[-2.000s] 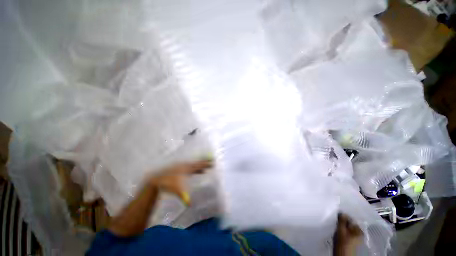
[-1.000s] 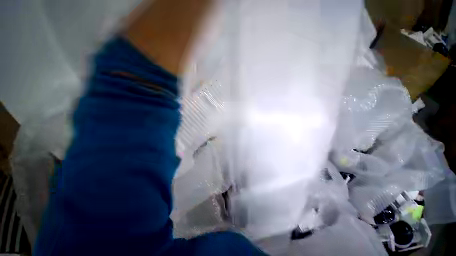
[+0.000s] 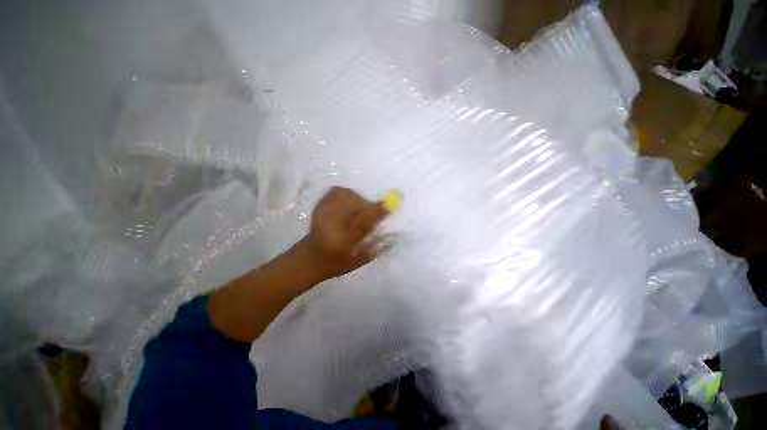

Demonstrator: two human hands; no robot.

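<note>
A large clear-white air-column bag [image 3: 513,227] with shiny ribs spreads across the middle in front of me. My left hand [image 3: 349,227], with yellow on a fingertip, is closed on the bag's left part. My right hand [image 3: 612,422] shows only as a small piece of finger at the bottom edge, right of the bag; its grip cannot be told. More translucent ribbed plastic [image 3: 193,227] lies heaped on the left, behind my left forearm.
An open brown carton [image 3: 685,122] stands at the upper right, with white and black units [image 3: 711,80] beyond it. Black and white units with a yellow-green piece [image 3: 711,386] show at the lower right. More ribbed plastic [image 3: 698,285] lies above them.
My left arm has swung down from the top of the view, and the hand now grips the plastic near the middle. The bag has spread wider and its ribs face me.
</note>
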